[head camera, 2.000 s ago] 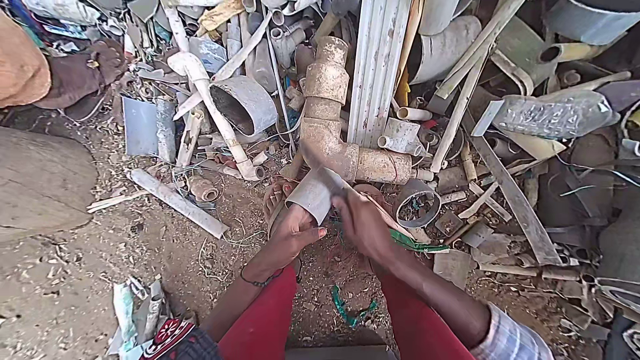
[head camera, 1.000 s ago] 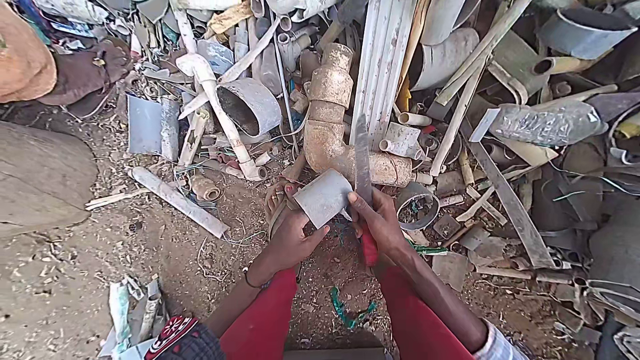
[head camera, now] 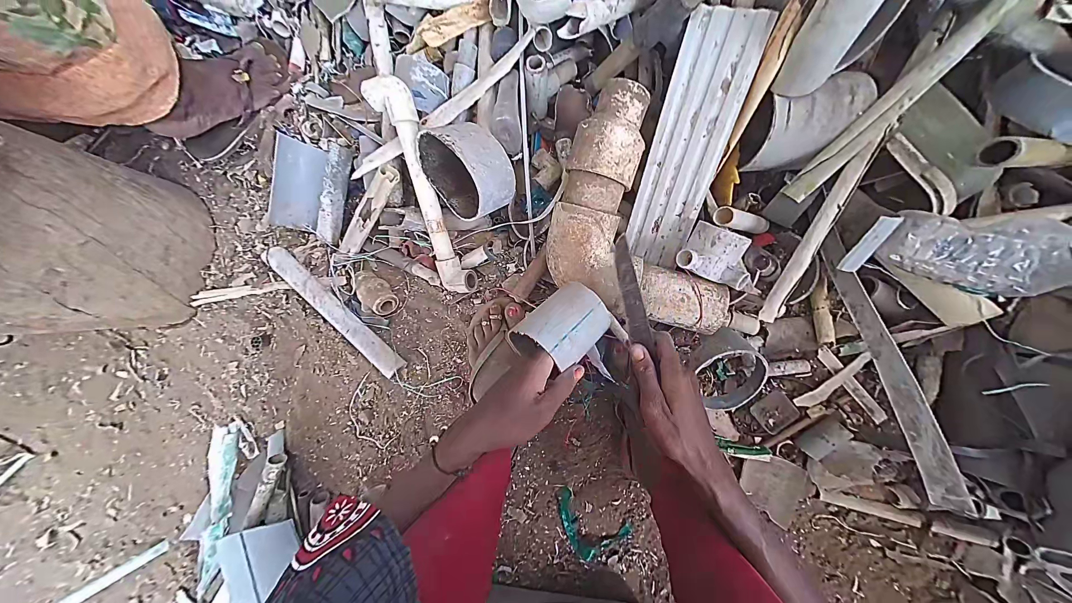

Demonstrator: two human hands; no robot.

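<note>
My left hand [head camera: 526, 395] grips a short grey plastic pipe section [head camera: 563, 325], with fingers in its open left end and the thumb outside. A blue-green line runs along the pipe's wall. My right hand [head camera: 667, 392] is closed around the lower part of a long dark metal blade [head camera: 631, 293], whose tip points up and away from me. The handle is mostly hidden by the hand. The blade stands just right of the pipe, beside a thin pale strip at the pipe's right end. Behind both lies a dirty pipe elbow fitting [head camera: 584, 243].
A heap of scrap pipes surrounds a ribbed white panel [head camera: 702, 134]. A grey ring [head camera: 730, 368] and a flat strip [head camera: 900, 394] lie right; a wooden log [head camera: 96, 230] and a pipe length [head camera: 335, 311] lie left. My feet are close below the pipe.
The pipe section has turned in my left hand, and its blue-green line now shows. The blade has moved from over the pipe two seconds ago to beside its right end.
</note>
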